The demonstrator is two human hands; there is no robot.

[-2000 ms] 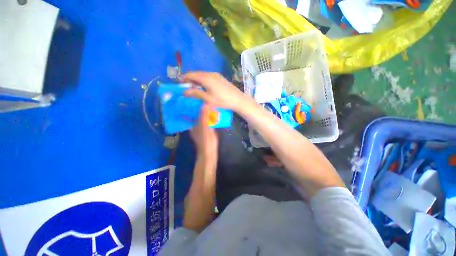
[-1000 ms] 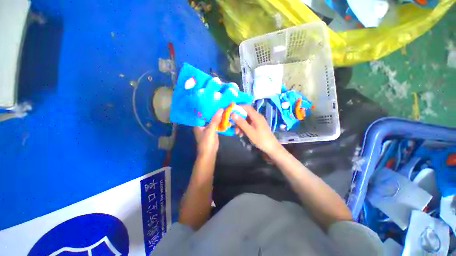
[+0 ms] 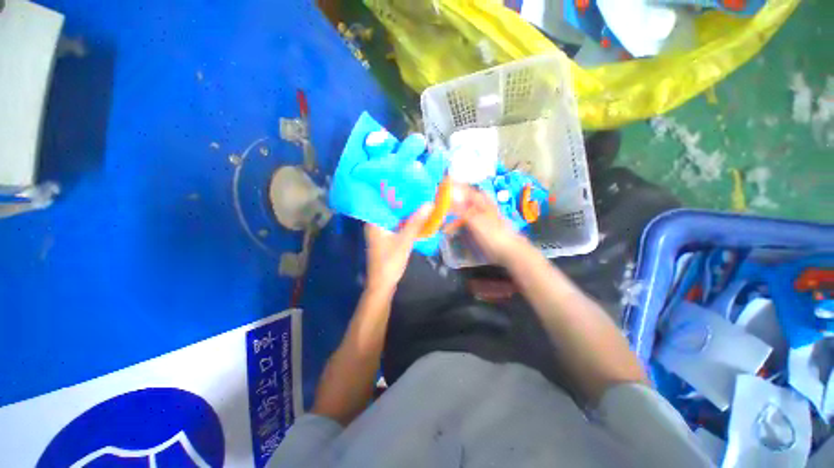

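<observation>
A bright-blue fabric toy piece (image 3: 389, 183) with white raised parts and a curved orange appliqué part (image 3: 438, 210) is held just right of the pale round filling nozzle (image 3: 294, 197), on the blue machine wall. My left hand (image 3: 393, 247) grips the piece's lower edge beside the orange part. My right hand (image 3: 477, 218) is at the orange part's right side, slightly blurred; its fingertips are on the piece's edge. A filling tube cannot be made out clearly.
A white perforated basket (image 3: 585, 183) with blue-and-orange pieces stands behind my right hand. A yellow bag (image 3: 631, 96) with pieces lies at top right. A blue tub (image 3: 654, 265) heaped with pieces is at lower right. A mask sign (image 3: 210, 366) is at lower left.
The blue piece was over the nozzle two seconds ago; it has moved right and turned, and the nozzle shows. My right hand has gone from the piece's top to the orange part.
</observation>
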